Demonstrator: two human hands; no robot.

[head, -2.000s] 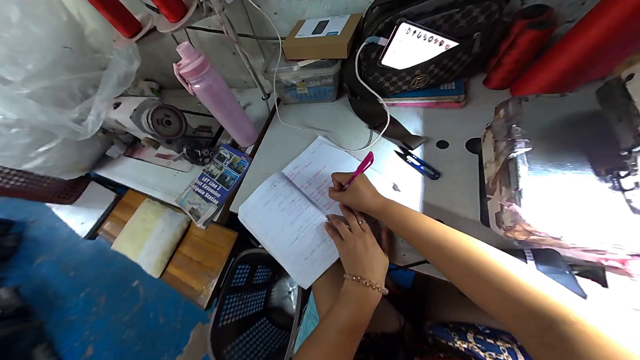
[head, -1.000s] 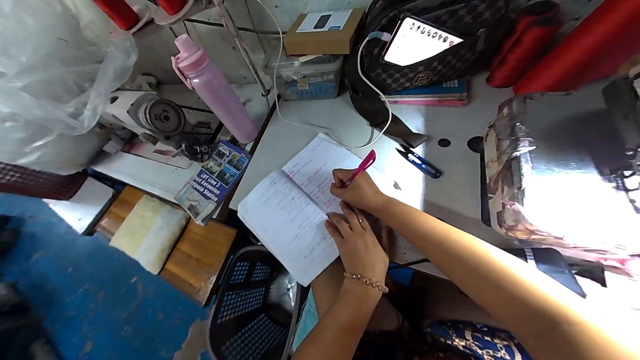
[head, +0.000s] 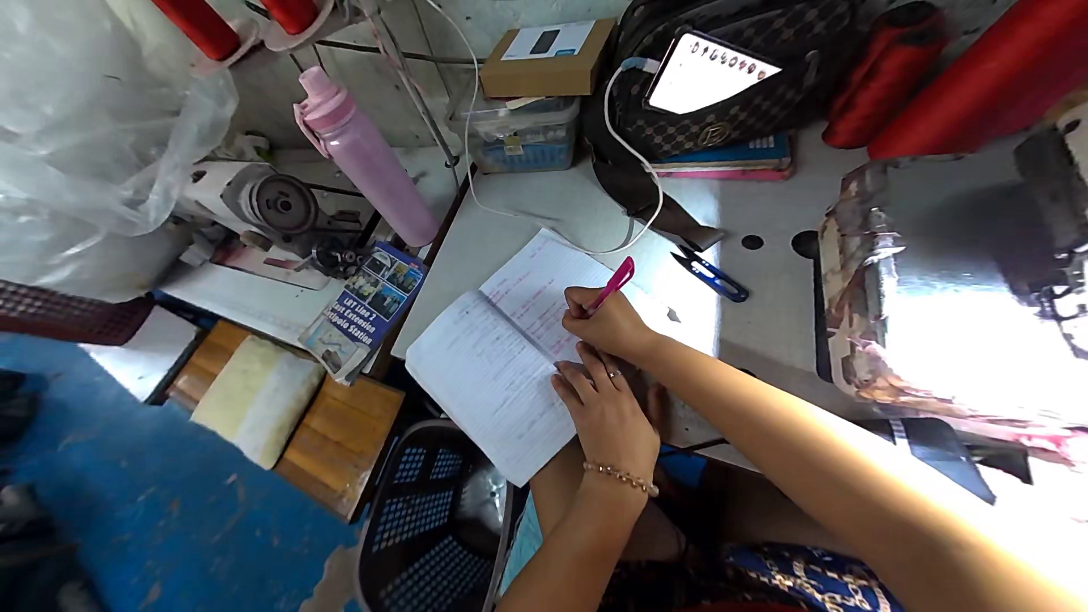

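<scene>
An open notebook (head: 510, 340) with ruled, handwritten pages lies tilted on the pale table, its lower corner past the table edge. My right hand (head: 608, 323) grips a pink pen (head: 614, 285) over the right-hand page; the pen's tip is hidden by my fingers. My left hand (head: 608, 404), with a ring and a beaded bracelet, rests spread on the notebook's lower part, just below the right hand. Blue thread snips (head: 712, 276) lie on the table to the right of the notebook. A white charging cable (head: 659, 200) curves along the notebook's top edge.
A pink bottle (head: 370, 161) and a printed booklet (head: 365, 310) stand left of the notebook. Behind are a plastic box (head: 527, 136), a cardboard box (head: 544, 72), a patterned bag (head: 731, 102) with a phone, and red thread cones. A sewing machine is at right, a black plastic basket (head: 416, 510) below.
</scene>
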